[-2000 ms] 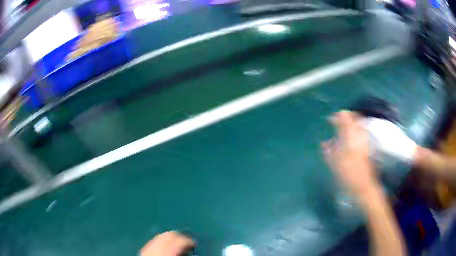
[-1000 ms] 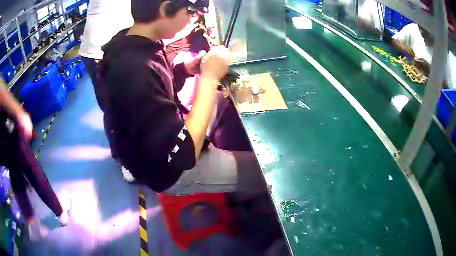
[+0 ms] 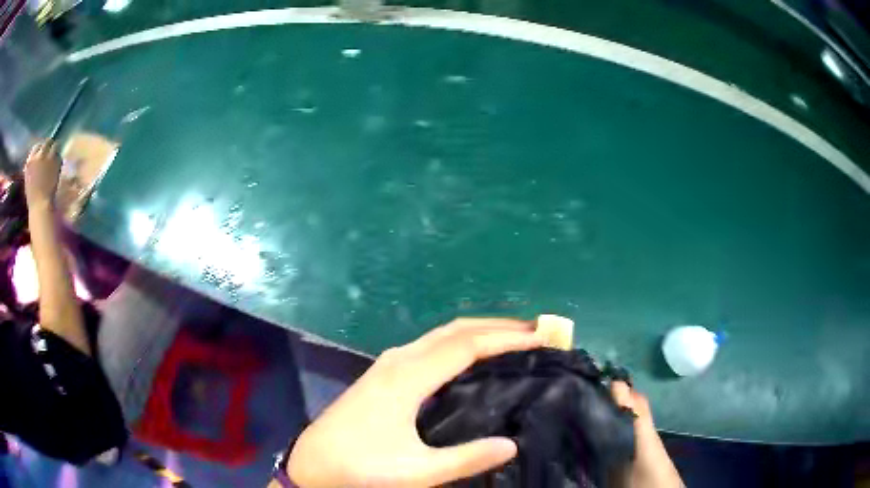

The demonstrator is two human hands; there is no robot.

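A black, soft, folded bundle (image 3: 534,415) is held at the near edge of the green table (image 3: 448,219). A small tan end piece (image 3: 554,331) sticks up from its far side, beside my left fingertips. My left hand (image 3: 401,410) is curved around the bundle's left side, with the thumb across its near face. My right hand (image 3: 653,448) is on the bundle's right side, mostly hidden behind it and cut off by the lower edge. A white round bottle (image 3: 689,350) with a blue tip lies on the table to the right of the bundle.
A neighbour's arm and dark sleeve (image 3: 57,276) are at the far left, by a tan board (image 3: 89,162) on the table. A red stool (image 3: 196,396) stands on the floor at lower left. A pale rail (image 3: 611,52) curves across the table's far side.
The view has swung from the neighbour at left back to the near table edge. The black bundle, both my hands and the white bottle now show; the neighbour has shifted to the far left.
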